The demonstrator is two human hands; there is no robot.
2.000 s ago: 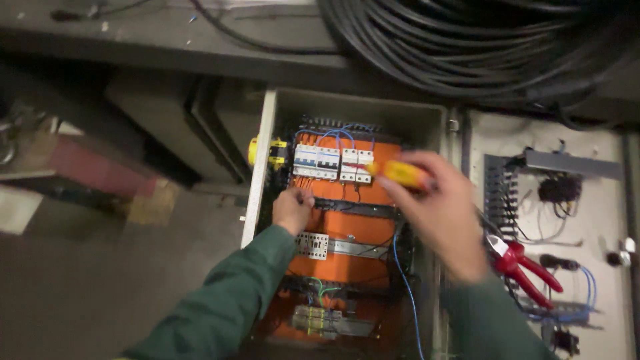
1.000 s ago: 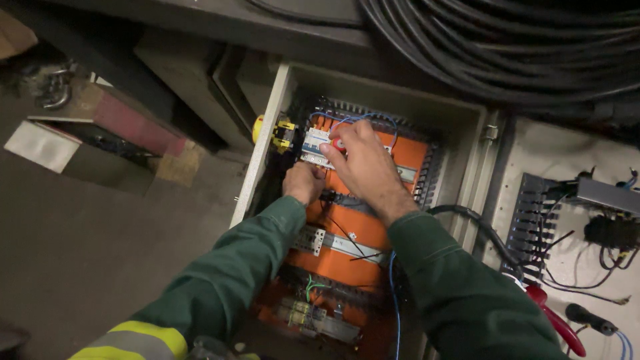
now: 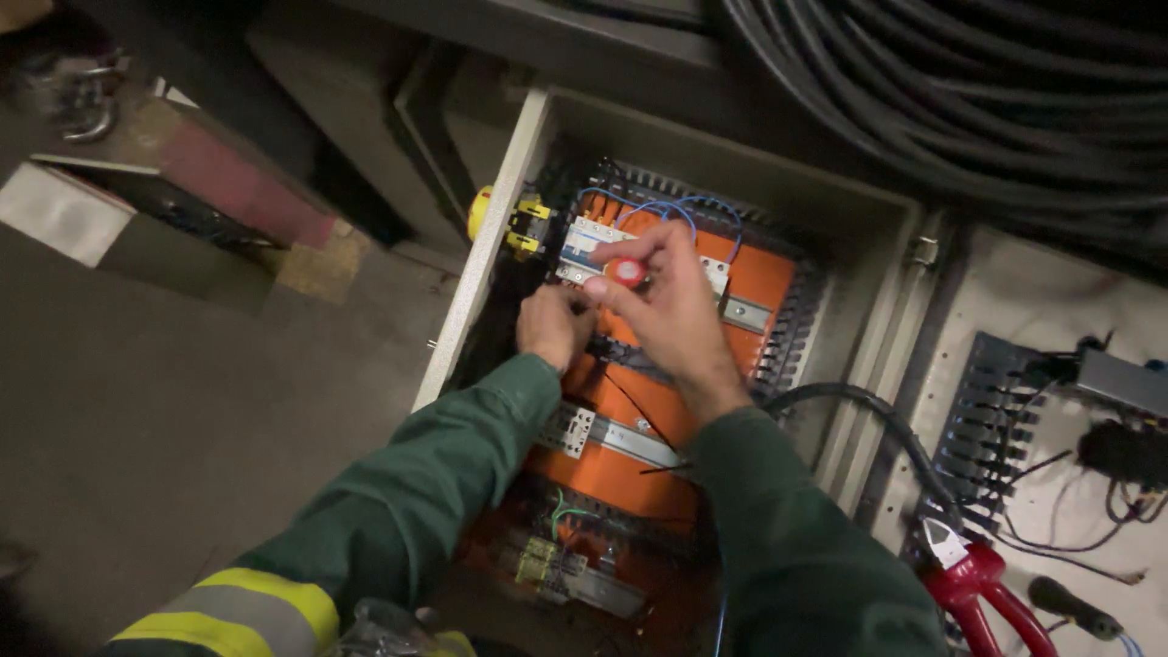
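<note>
My right hand (image 3: 671, 310) grips a screwdriver (image 3: 628, 272), its round red handle end facing the camera. The tool stands over the lower edge of a row of circuit breakers (image 3: 577, 248) on the orange mounting plate (image 3: 652, 488) of an open electrical enclosure. Just below the breakers, my left hand (image 3: 555, 327) has its fingers drawn together near the terminals; what lies between them is hidden. Blue wires (image 3: 707, 203) loop above the breakers. Lower down, a contactor-like block (image 3: 573, 429) sits on a DIN rail (image 3: 634, 442), and terminal blocks (image 3: 537, 558) are near the bottom.
Red-handled cutting pliers (image 3: 976, 579) lie on the enclosure's door (image 3: 1131, 319) at the right, beside slotted wire duct (image 3: 981, 411). A coil of black cable (image 3: 912, 119) rests above. A yellow rotary switch (image 3: 480, 212) projects from the left wall. A thick black cable (image 3: 849, 391) crosses the right wall.
Two seconds ago the screwdriver was held sideways, right of the breakers; my right hand has since moved left and tilted it end-on over them. My left hand stays below the breakers.
</note>
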